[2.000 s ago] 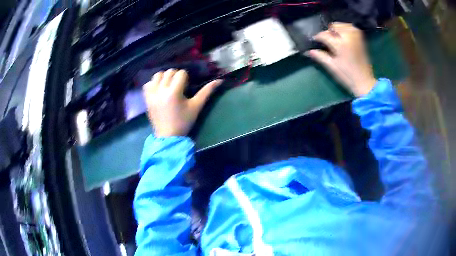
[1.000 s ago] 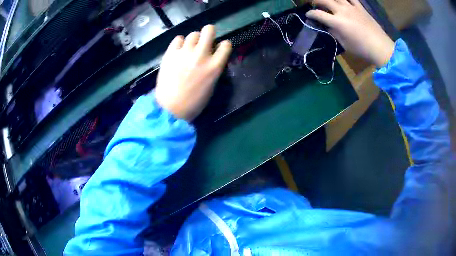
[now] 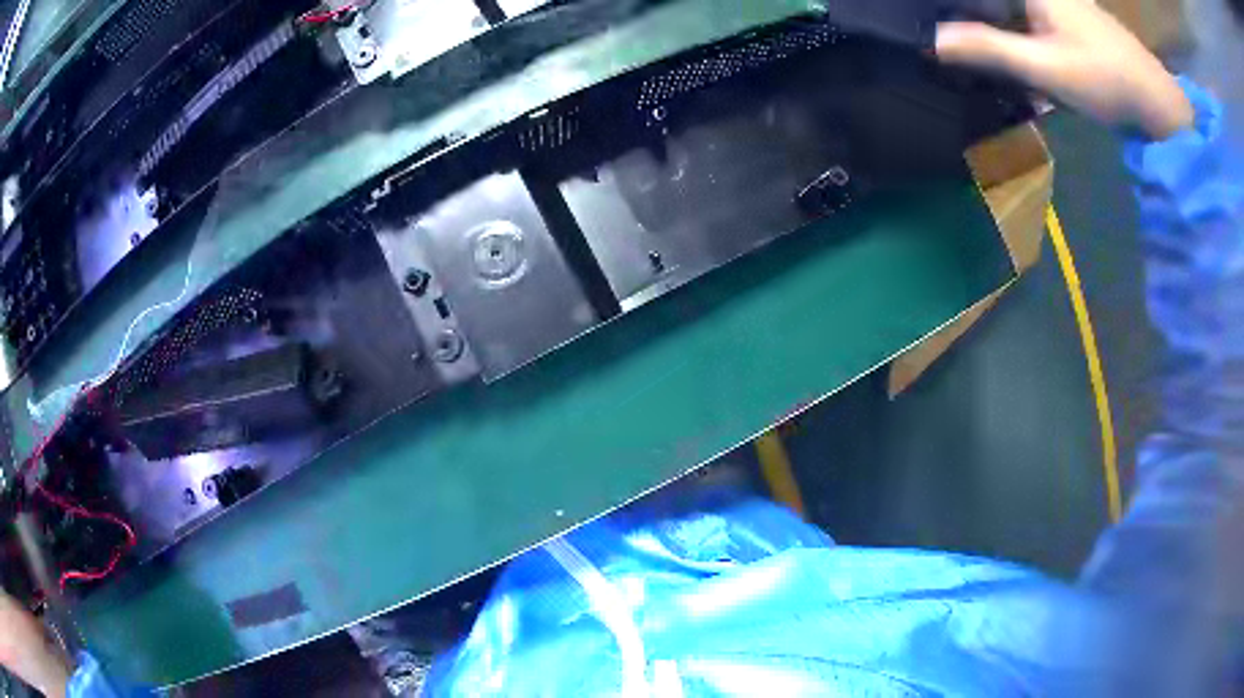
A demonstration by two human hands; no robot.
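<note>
A long black housing (image 3: 362, 293) lies slanted across the green bench (image 3: 614, 368). A silver metal plate (image 3: 498, 273) sits in its middle. A matte black speaker box (image 3: 218, 396) lies in its left part. Thin red wire (image 3: 109, 525) loops at the left end, and a thin white cable (image 3: 137, 327) runs above it. My left hand (image 3: 27, 652) is at the lower left edge, mostly cut off; its fingers and any hold are unclear. My right hand (image 3: 1071, 62) is at the dark right end of the housing, thumb pointing left; its grip cannot be made out.
A second housing with a metal plate (image 3: 430, 34) lies behind, across a green strip. A brown carton flap (image 3: 1016, 198) juts out past the bench's right end. A yellow line (image 3: 1085, 355) runs along the floor at right. A dark patch (image 3: 266, 604) is on the bench at lower left.
My left hand has moved from the housing's middle to the lower left edge. My right hand has shifted right. The white cable loop at the right end no longer shows; the metal plate is uncovered.
</note>
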